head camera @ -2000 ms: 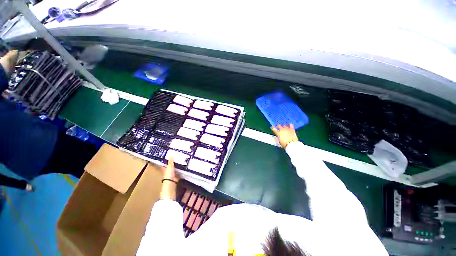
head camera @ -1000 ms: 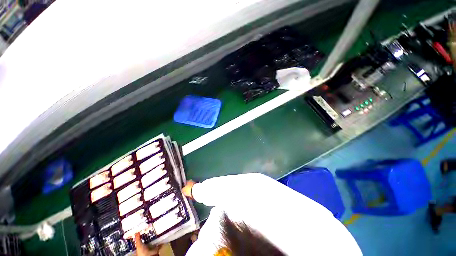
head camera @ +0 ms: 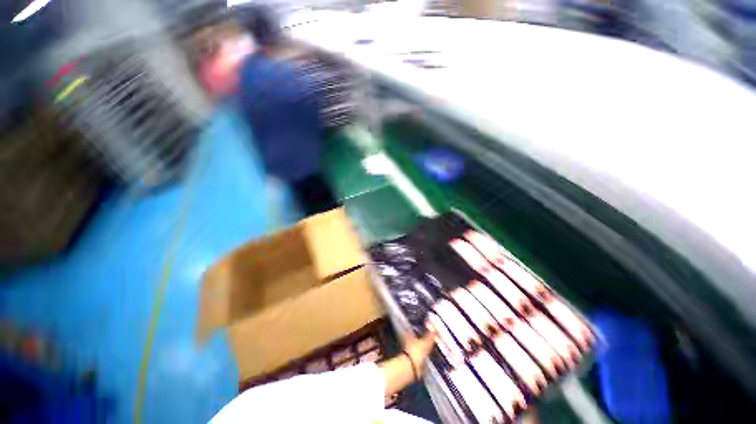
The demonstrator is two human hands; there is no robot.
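The picture is blurred. A black blister tray [head camera: 433,248] lies on a stack of pale-edged trays on the bench. Rows of pale pink-white flat pieces [head camera: 491,305] fill much of it; the pockets at its far left are black and glossy. My left hand [head camera: 412,361] is at the tray's near edge, its fingertips beside the nearest pieces; blur hides whether it grips. A small skin-toned patch at the bottom edge, by the tray's near right corner, seems to be my right hand [head camera: 529,412]; it is almost wholly cut off.
An open brown carton [head camera: 302,319] stands left of the tray, with a lower tray of pinkish pieces [head camera: 331,358] beside it. A blue basket [head camera: 632,364] is at the right, another [head camera: 441,164] farther back. A person in dark blue [head camera: 283,116] is at the bench beyond. A white surface overhangs the bench.
The view has swung left, bringing the carton, floor and other person into sight. My right hand, at the tray's right edge a second ago, is nearly out of view. My left hand remains at the near edge.
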